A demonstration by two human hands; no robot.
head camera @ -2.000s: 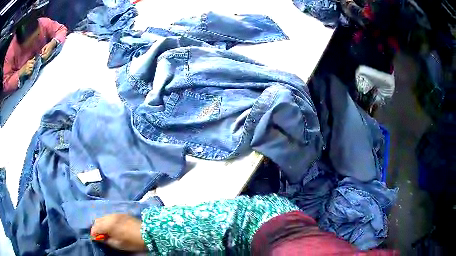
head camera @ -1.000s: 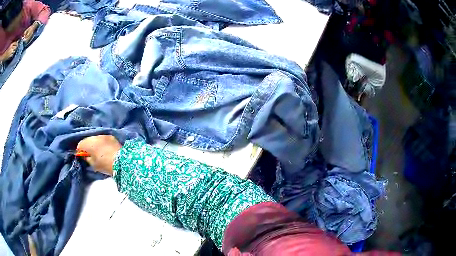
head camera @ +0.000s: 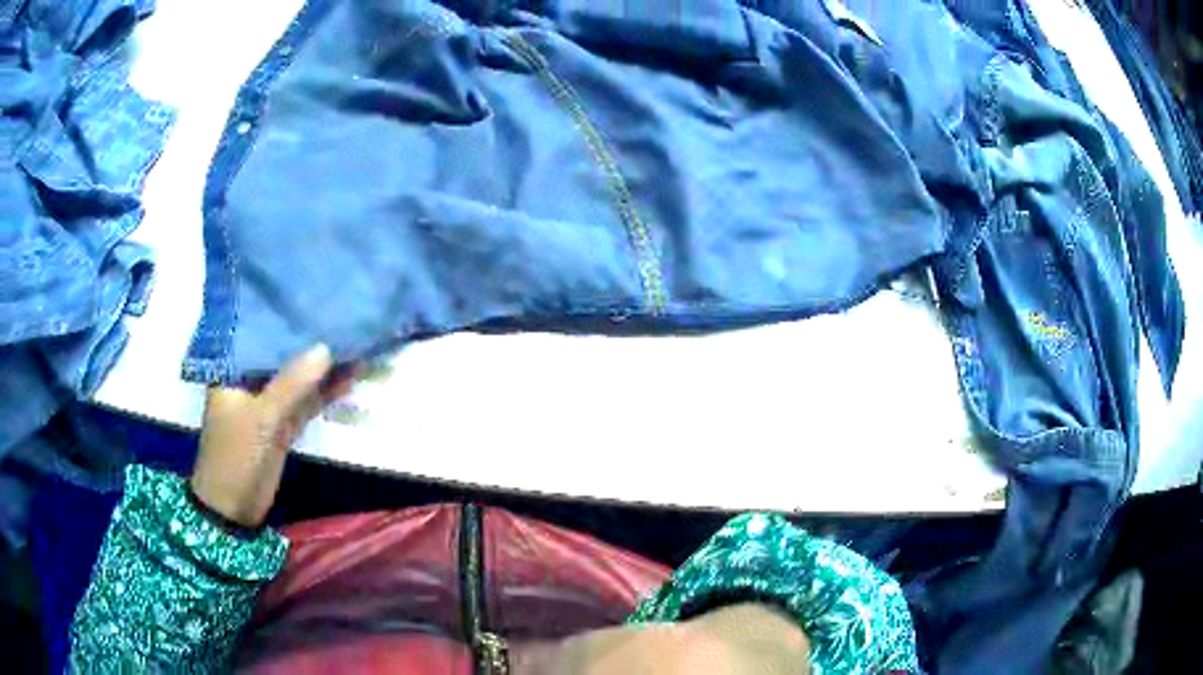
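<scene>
A mid-blue denim shirt lies spread in front of me, its dark curved hem towards me. A line of yellowish stitching runs up from the hem. A strip with small dots runs along the left edge. My left hand is at the lower left corner, a finger over the cloth and the hem held at the fingers, somewhat blurred. My right hand is low in front of my body, blurred and cut off by the bottom edge. No snips show in it.
Crumpled paler denim lies at the left of the white worktable. Another denim shirt with a small yellow-orange mark lies at the right and hangs over the front edge. A small white label shows at the top.
The view has swung round to the shirt, which now lies flatter. My left hand has come into view at its corner. My right hand has left the cloth, and its orange snips no longer show.
</scene>
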